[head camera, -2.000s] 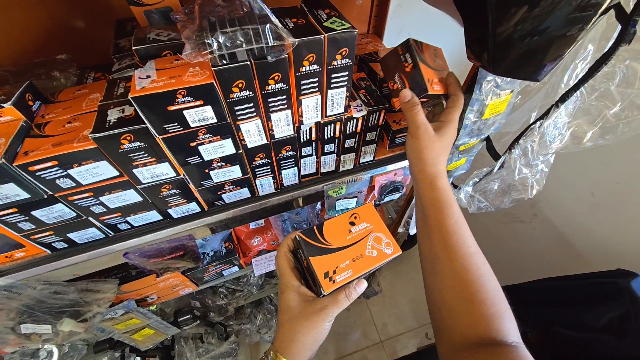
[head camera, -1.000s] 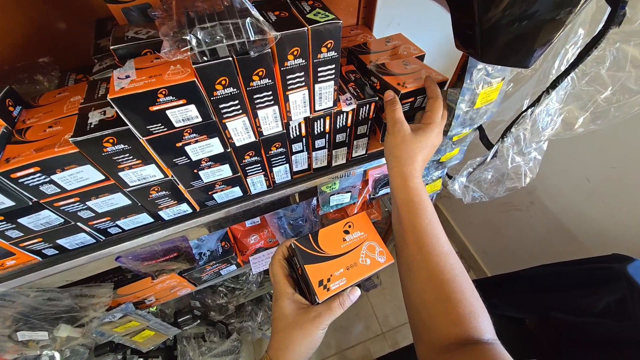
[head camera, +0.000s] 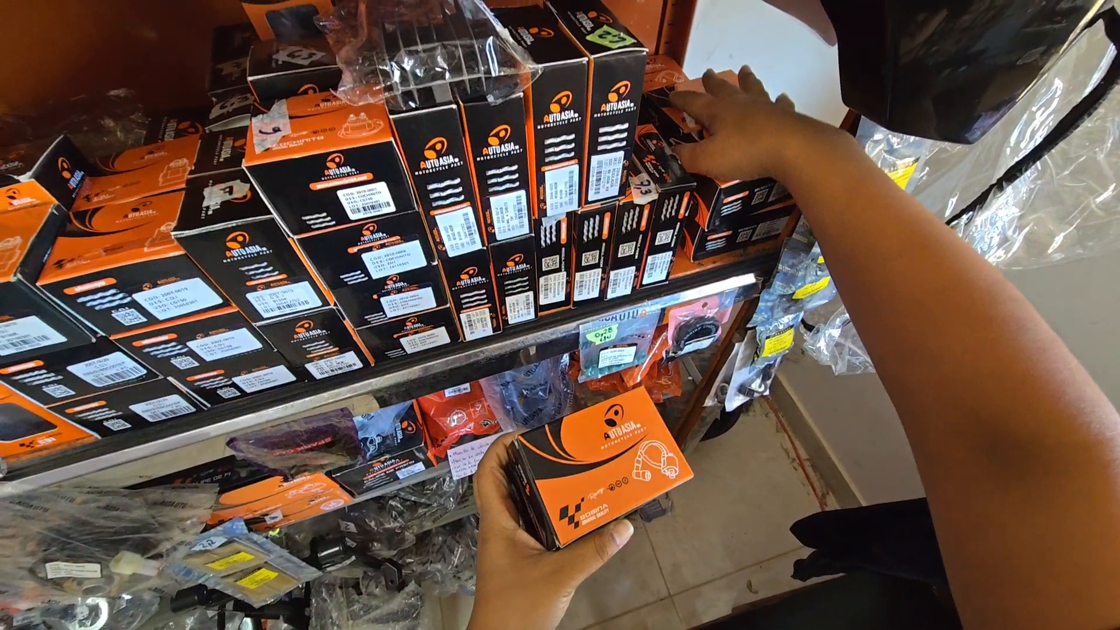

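My left hand (head camera: 542, 560) grips an orange and black cardboard motorcycle part box (head camera: 604, 464), its printed face up, below the shelf edge. At the right end of the shelf, my right hand (head camera: 744, 131) reaches over the small stacked boxes (head camera: 739, 206), fingers spread; its fingertips are partly among the boxes, and whether they hold one cannot be seen. Beside them, a row of upright black and orange boxes (head camera: 547, 131) stands on the shelf, with wider boxes (head camera: 328, 175) stacked to the left.
A clear plastic bag (head camera: 429, 52) lies on top of the boxes. The metal shelf edge (head camera: 385, 385) runs below them. Bagged parts (head camera: 617, 346) hang under it, with more bagged parts (head camera: 236, 560) lower left. A black object (head camera: 936, 70) and clear plastic (head camera: 1032, 184) are at the upper right.
My right hand was on a box raised at the shelf's right end; that box then came down onto the stack, and the hand has moved farther back over it. My left hand keeps its box.
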